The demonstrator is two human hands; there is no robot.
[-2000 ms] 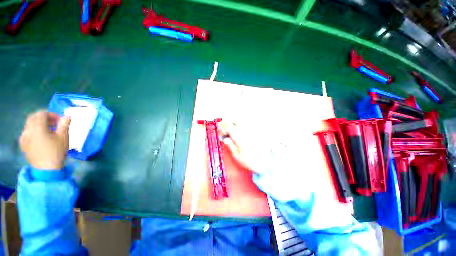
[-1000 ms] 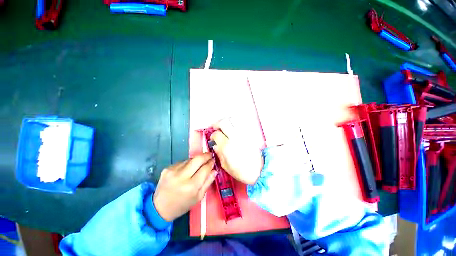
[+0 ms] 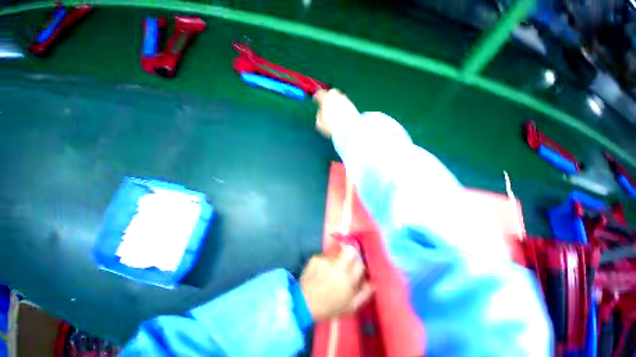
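My right hand (image 3: 336,111) reaches to the far side of the bench, its fingers closed on the near end of a red handle subassembly (image 3: 261,68) with a blue cylinder. The subassembly lies on the green surface. My left hand (image 3: 338,282) is over the left part of the salmon mat (image 3: 335,202), fingers closed around a red handle shell (image 3: 346,240). Only the shell's top end shows clearly; the rest is blurred and partly hidden by the hand. My right sleeve covers much of the mat.
A light-blue bin (image 3: 115,233) of white pieces (image 3: 160,230) sits at left. More subassemblies (image 3: 171,45) lie along the far side. Red-black shells (image 3: 568,268) are at right, beside a blue crate (image 3: 566,222). A carton (image 3: 35,331) is at lower left.
My right hand has left the shell on the mat and moved forward to the subassembly. My left hand has stayed at the shell. The view has shifted, so the bin appears further right.
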